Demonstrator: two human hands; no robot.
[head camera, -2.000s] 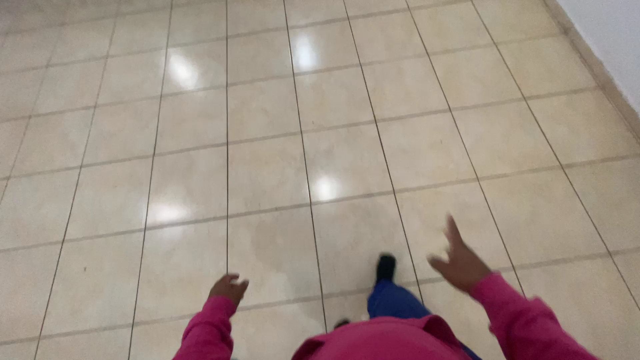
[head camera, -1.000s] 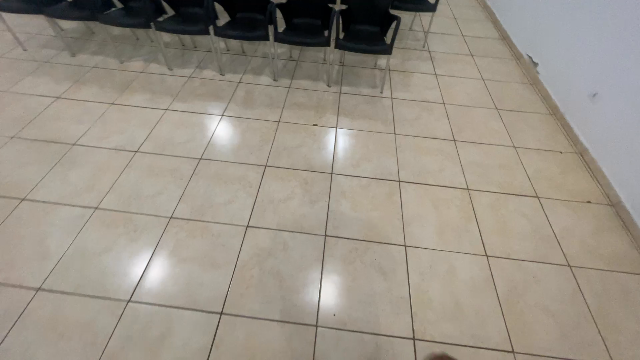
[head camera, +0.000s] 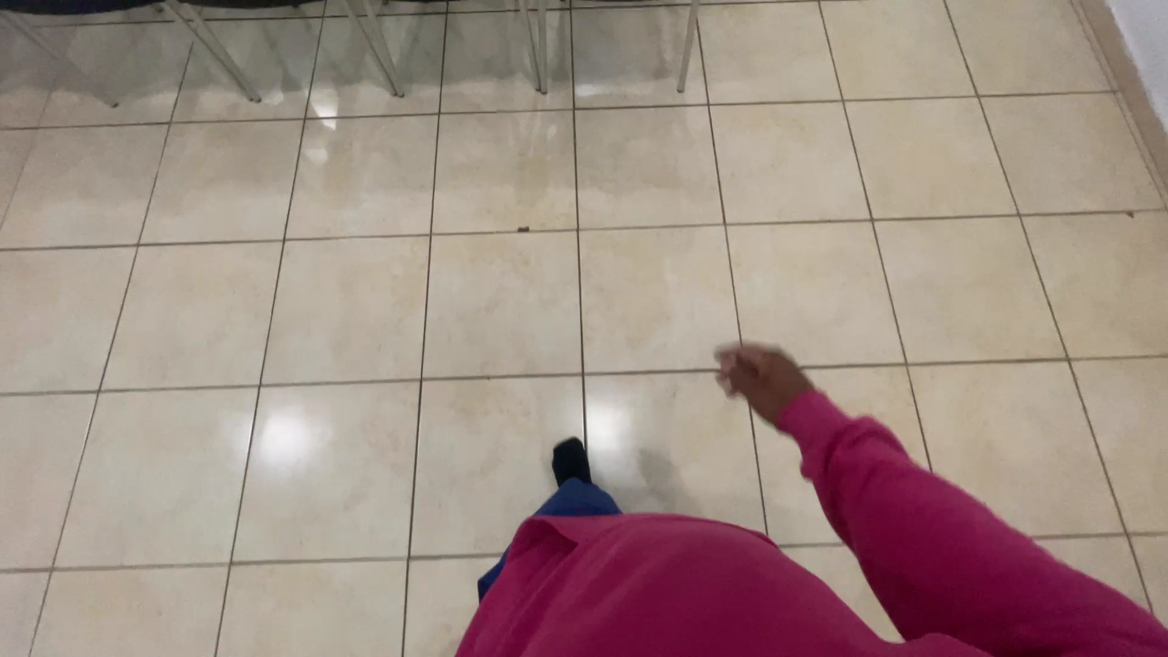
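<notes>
My right hand (head camera: 762, 376) hangs in the air over the tiled floor, right of the middle of the head view, its fingers curled and blurred. I see no object in it, and how far the fingers are closed is unclear. A pink sleeve (head camera: 949, 511) covers that arm to the wrist, and a pink top (head camera: 675, 584) fills the bottom middle. Below its hem show a blue trouser leg (head camera: 577, 498) and one dark shoe (head camera: 570, 461) on the tiles. My left hand is out of the frame.
Beige floor tiles (head camera: 502, 306) with dark joints spread ahead. Thin metal chair legs (head camera: 374, 50) stand along the top left, under dark seats cut off by the edge. A small dark bit (head camera: 523, 229) lies near a tile joint. At the top right a white wall (head camera: 1141, 46) meets the floor.
Both hands showed two seconds ago; only my right hand shows now. The view has swung up to a row of black chairs and back down, with the chair legs now at the top.
</notes>
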